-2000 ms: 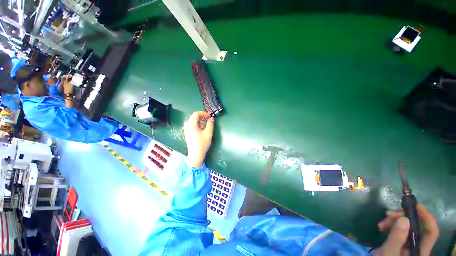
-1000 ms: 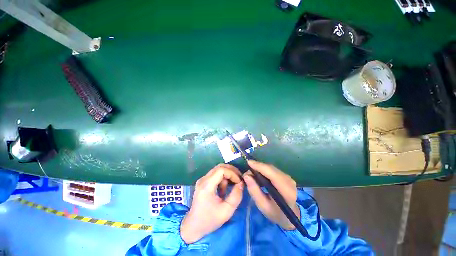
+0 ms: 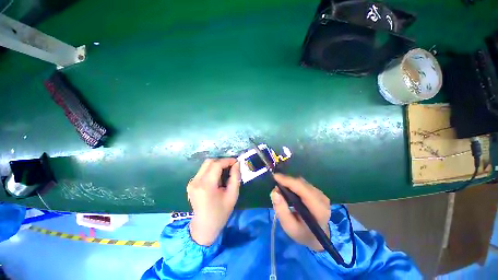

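A display module (image 3: 255, 163) with a dark screen on white backing lies on the green mat (image 3: 180, 109). Its orange-white flex tail (image 3: 283, 155) points right. My left hand (image 3: 212, 191) is at the module's left edge, with a small dark part (image 3: 225, 174) between thumb and fingers; its exact form is hidden. My right hand (image 3: 300, 210) holds the black soldering iron (image 3: 308, 217) like a pen. The iron's metal shaft crosses over the module's screen and its tip is near the top edge. Any solder wire in my left fingers is too thin to see.
A bundle of dark red-black strips (image 3: 75, 110) lies left, near a white post (image 3: 41, 45). A spool holder (image 3: 27, 176) is far left. On the right are a black fan (image 3: 355, 44), a tape roll (image 3: 404, 79), cardboard (image 3: 437, 147) and a black box with cords (image 3: 472, 101).
Both hands have come together at the module from wide apart. Since the last earlier frame, my left hand has moved left and up to the module's edge. The view has shifted right.
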